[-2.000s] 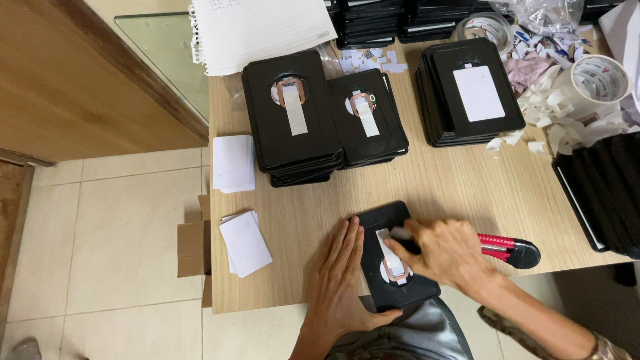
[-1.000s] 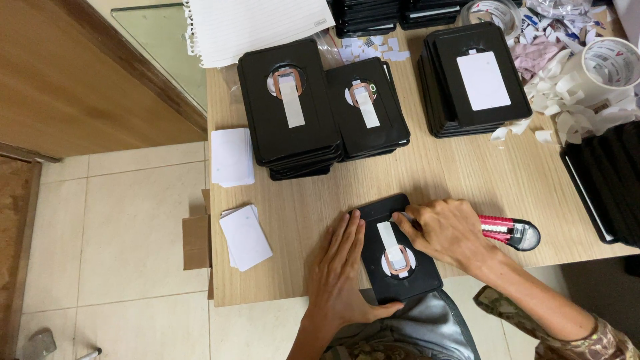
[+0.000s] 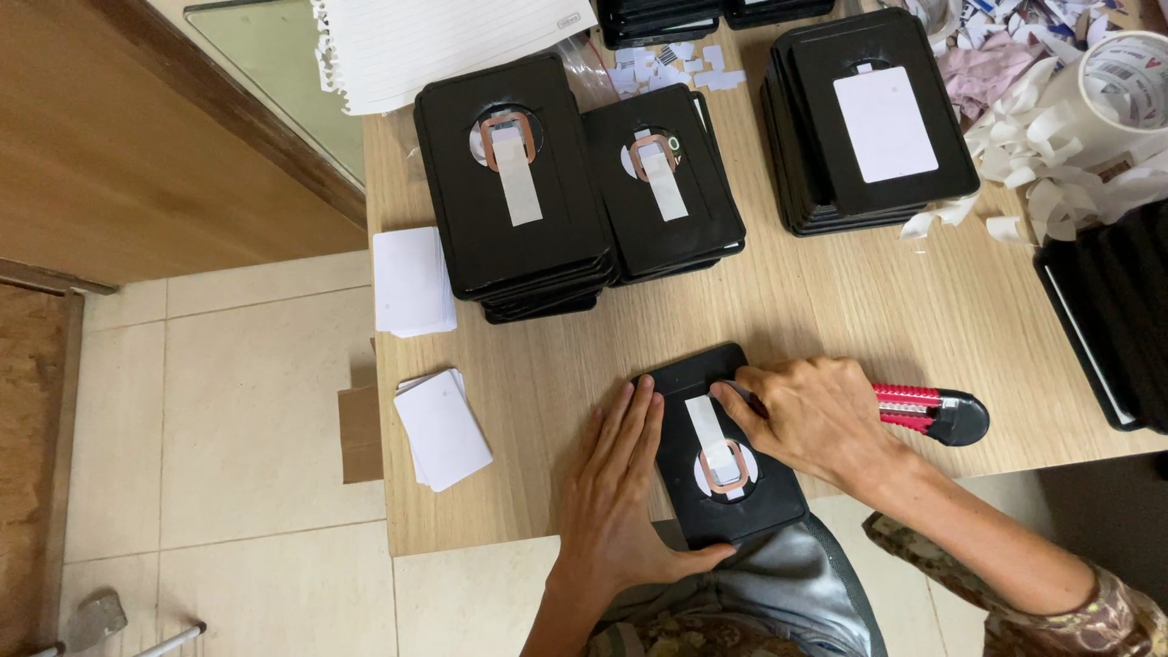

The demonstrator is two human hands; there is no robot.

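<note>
A black rectangular panel [image 3: 680, 365] lies at the table's front edge, partly over my lap. A copper-coloured coil [image 3: 746, 474] shows in its round opening, with a strip of white tape [image 3: 704, 420] running up from it. My left hand [image 3: 625, 484] holds the panel's left side, fingers along the edge and thumb at the lower corner. My right hand [image 3: 812, 415] is bent over the panel's upper right, its thumb near the tape's upper end; whether something small is between its fingers cannot be told. A red and black snap-off utility knife [image 3: 931, 412] lies just right of this hand.
Behind are stacked black panels with coils and tape [image 3: 511, 246], a second such stack [image 3: 703, 219], and a stack topped by a white card [image 3: 885, 123]. White cards [image 3: 444, 429] lie left. Tape rolls [image 3: 1127, 82], scraps and more black panels [image 3: 1113, 310] stand right.
My right hand has moved up the panel, from beside the round opening to the tape's upper end. My left hand still holds the panel's left side.
</note>
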